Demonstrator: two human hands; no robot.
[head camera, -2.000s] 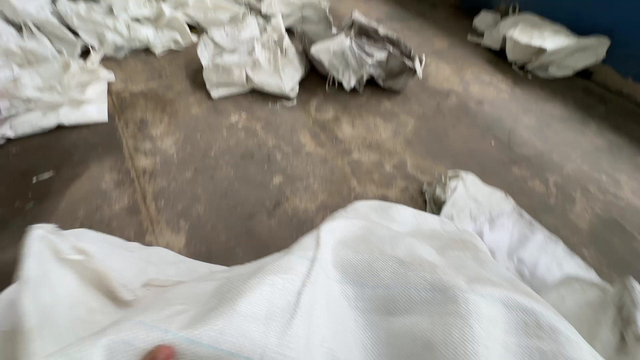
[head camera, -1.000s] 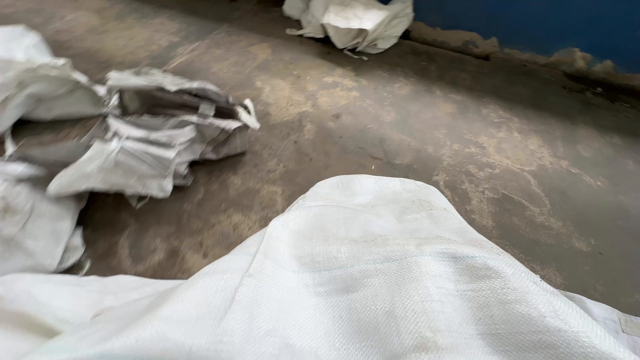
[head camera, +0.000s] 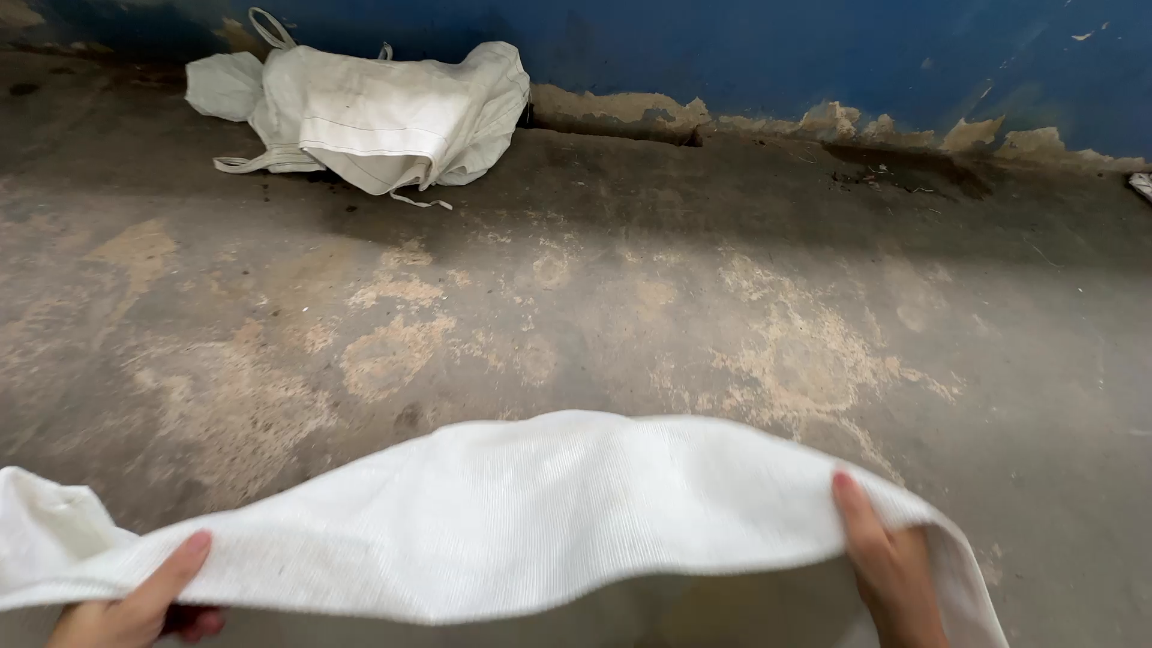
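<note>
A long piece of white woven fabric (head camera: 540, 513) spans the lower part of the view, held up in front of me above the floor. At the lower left, my left hand (head camera: 139, 598) grips its lower edge, thumb on the near face and fingers behind. My right hand (head camera: 891, 562) pinches it near the right end, where the fabric bends and hangs down past the hand. Between the hands the fabric bulges slightly upward. Another white fold of it stands beyond my left hand at the left edge.
On the concrete floor (head camera: 612, 306) a crumpled white woven sack (head camera: 378, 112) with loops lies against a blue wall (head camera: 765, 54). Plaster is broken along the wall's foot. A small pale object (head camera: 1141, 184) shows at the right edge.
The view has swung far toward the blue wall. Both hands now show, gripping the fabric; one second ago neither was visible. The fabric has gone from a broad heap to a narrow stretched band.
</note>
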